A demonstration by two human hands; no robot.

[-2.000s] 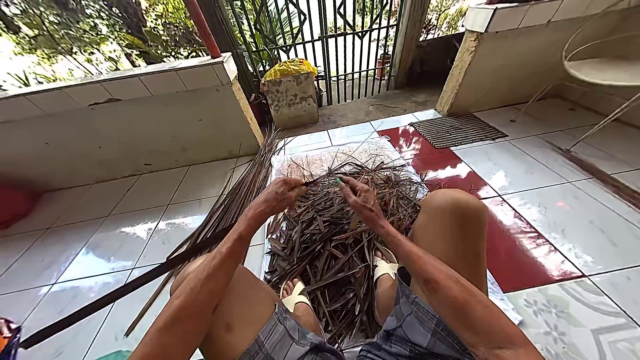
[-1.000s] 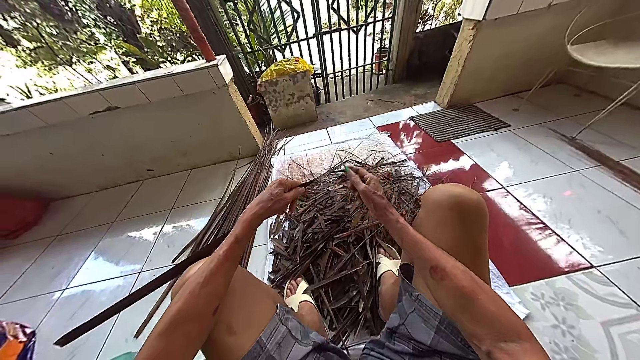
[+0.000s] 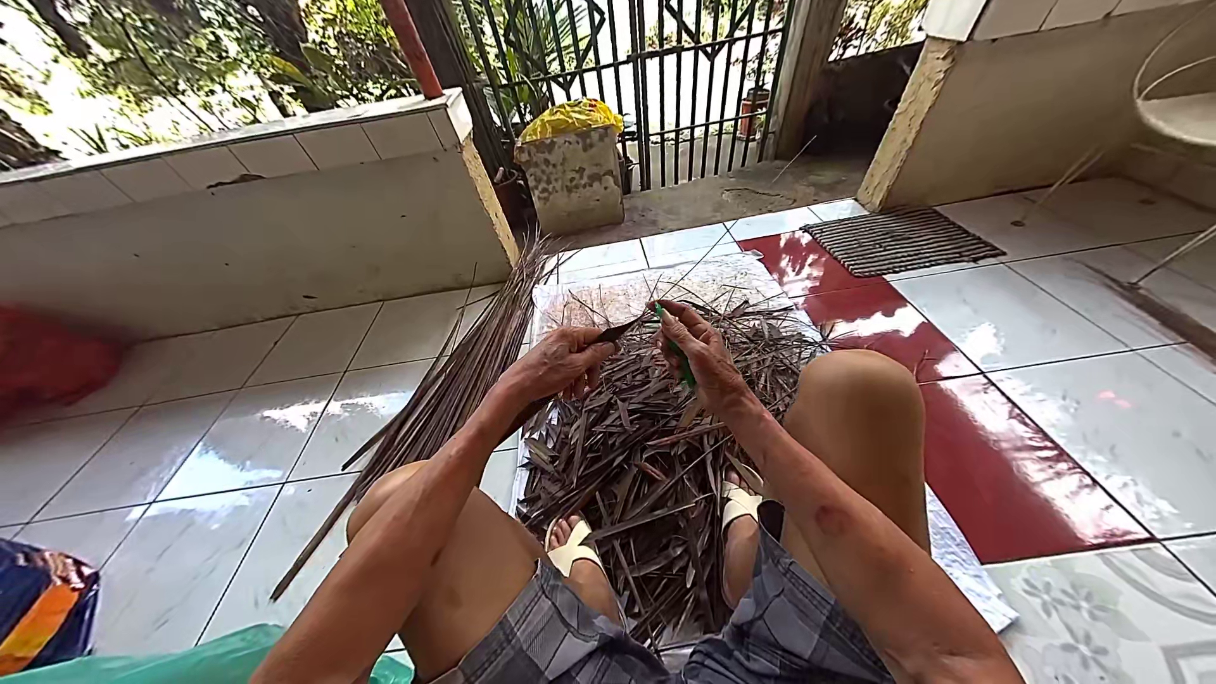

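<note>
My left hand (image 3: 562, 363) grips a dark dried leaf strip (image 3: 619, 330), whose narrow end runs toward my other hand. My right hand (image 3: 695, 351) is closed on a green-handled tool (image 3: 680, 361), probably a small knife; its blade cannot be made out. Both hands are above a heap of brown leaf scraps (image 3: 655, 475), which lies on a pale sheet (image 3: 608, 300) between my sandalled feet. Left of the heap, a bundle of long thin dried strips or leaf ribs (image 3: 465, 370) reaches from the low wall down beside my knee.
A ribbed doormat (image 3: 902, 241) lies right of the sheet. Ahead, a concrete block (image 3: 573, 180) with a yellow plastic bag (image 3: 572, 119) stands by a metal gate (image 3: 655, 85). A red bag (image 3: 57, 363), a green plastic bag (image 3: 209, 657) and a chair (image 3: 1178, 116) are at the sides.
The long dark strip that stretched from my left hand down past my left knee no longer shows there. My hands remain close together over the heap.
</note>
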